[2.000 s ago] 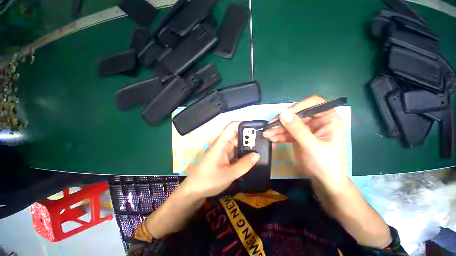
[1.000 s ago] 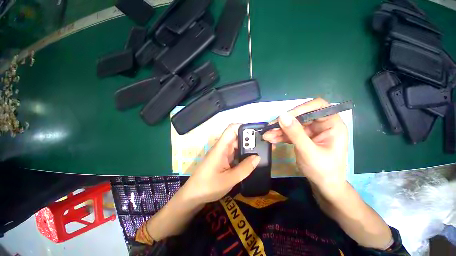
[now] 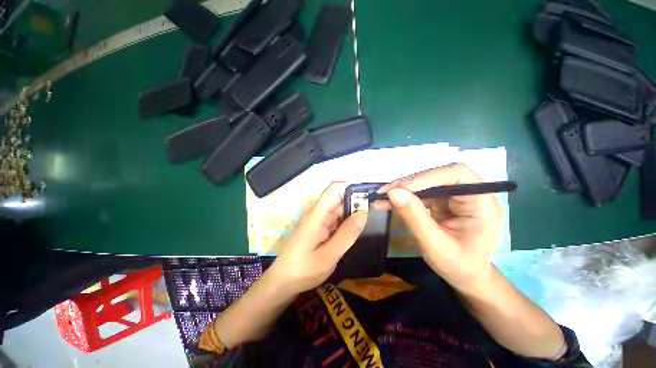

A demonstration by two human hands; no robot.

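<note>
A black phone case (image 3: 374, 233) stands out in front of me over the front edge of the sheets, its camera end away from me. My left hand (image 3: 313, 237) grips it by its left side, the thumb on its face just below the pale camera plate (image 3: 359, 202). My right hand (image 3: 449, 215) holds dark tweezers (image 3: 467, 190) like a pen, nearly level. Their tip is at the right edge of the camera plate. Any piece at the tip is too small to tell. Adhesive sheets (image 3: 424, 157) lie under both hands.
Loose black cases (image 3: 270, 74) lie scattered at the left on the green bench (image 3: 439, 72). More cases (image 3: 600, 86) are piled at the right. Small gold-coloured parts (image 3: 18, 147) lie at the far left. Below are a red stool (image 3: 108, 305), a dark woven basket (image 3: 208, 287) and clear plastic bags (image 3: 597, 295).
The tweezers have tilted down to nearly level. My left thumb has moved up to the lower edge of the camera plate. The case has shifted slightly toward me.
</note>
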